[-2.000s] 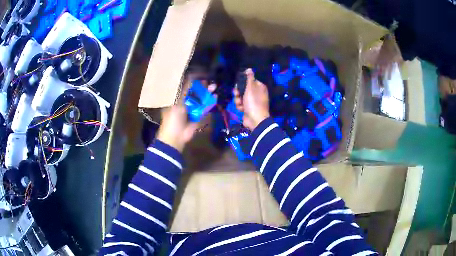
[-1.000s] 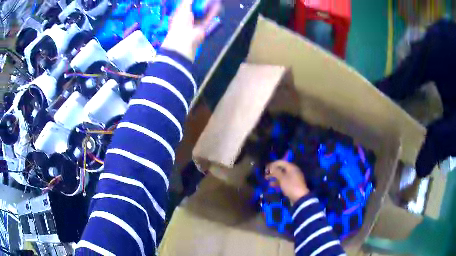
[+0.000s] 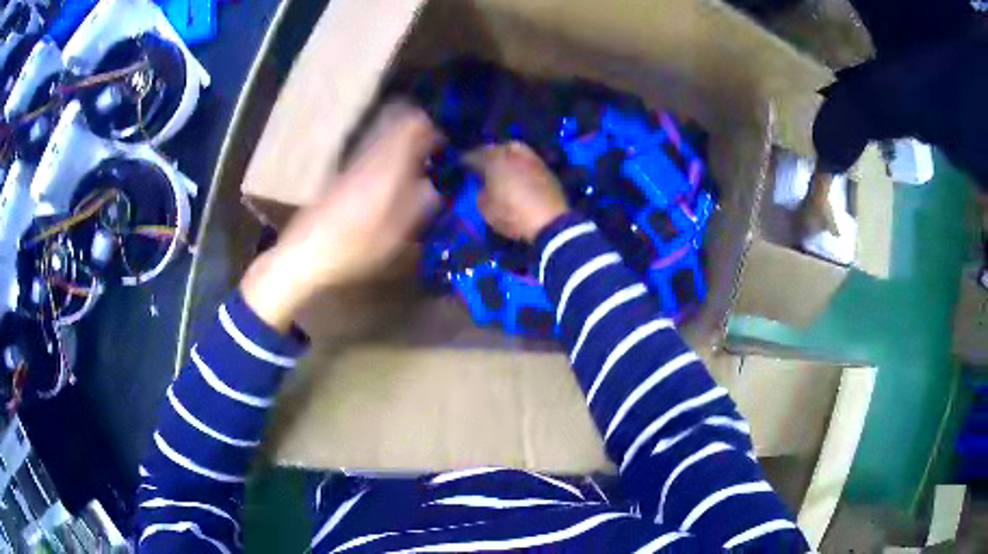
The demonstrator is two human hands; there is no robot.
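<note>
A large open cardboard carton stands in front of me, holding a heap of blue-and-black parts. My left hand reaches into the carton's left side; it is motion-blurred and its fingertips are over the dark parts. My right hand is over the middle of the heap with its fingers bent. Whether either hand grips a part cannot be made out. Thin pink-purple strips show among the parts on the right.
On the left, a dark bench carries white housings with round black centres and loose wires. Blue parts lie at its far end. Silver-grey parts are at the near end. A person's dark sleeve is at upper right, above the green floor.
My left hand has come back from the blue parts on the bench into the carton. My right hand remains over the heap. The view has turned back toward the carton.
</note>
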